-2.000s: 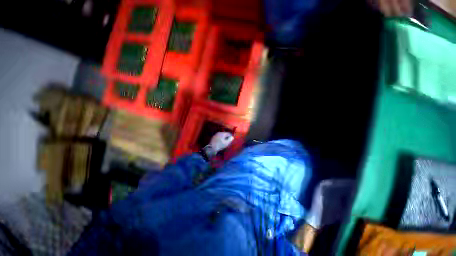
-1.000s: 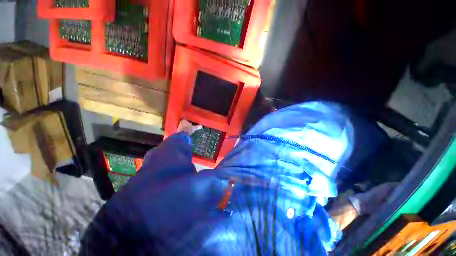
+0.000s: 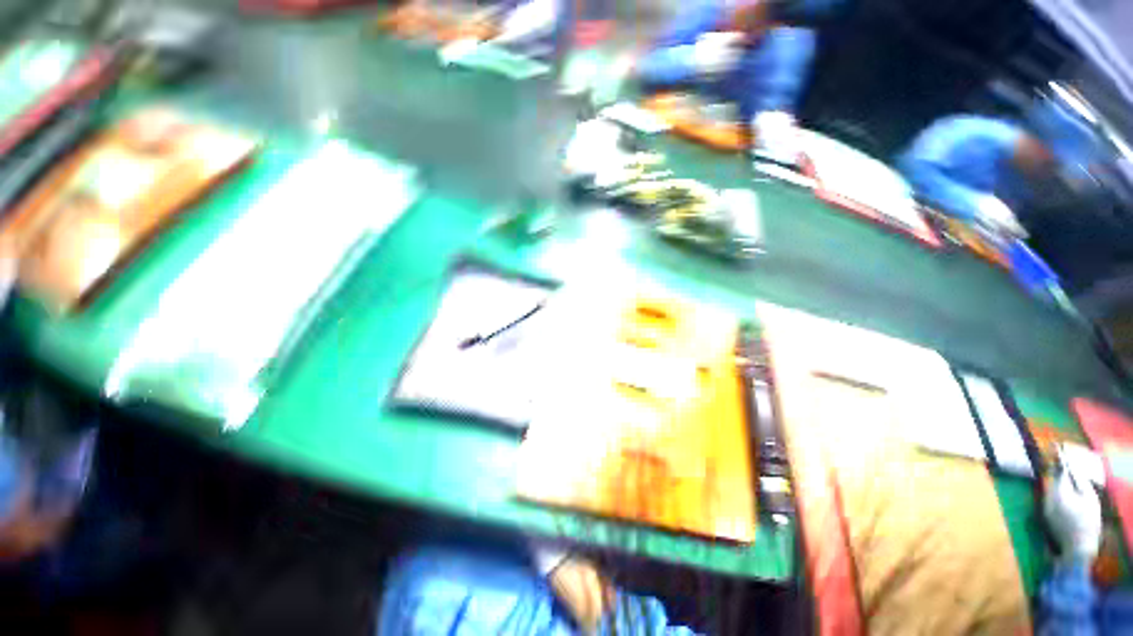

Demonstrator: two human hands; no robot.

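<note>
The view is strongly blurred. The orange fixture [image 3: 683, 435] lies on the green bench, with no board that I can make out on it. The screw tray [image 3: 460, 373] is at its left, with a slim dark pen [image 3: 507, 327] on it. A small patch of bare skin, probably my right hand [image 3: 578, 589], shows at the bottom edge beside a bright blue sleeve, below the bench edge. It is cut off and blurred, so its fingers and any hold cannot be made out. My left hand is not in view.
Pale sheets [image 3: 267, 280] lie left of the tray. A red-edged cardboard tray [image 3: 919, 522] is right of the fixture. A blurred white and yellow assembly [image 3: 677, 205] is on the dark green conveyor [image 3: 857, 286]. Another person's gloved hand [image 3: 1073, 507] is at far right; other workers sit across.
The view has swung from the red-orange floor trays up to the bench. My left hand, earlier at those trays, has left the picture. The fixture is now central.
</note>
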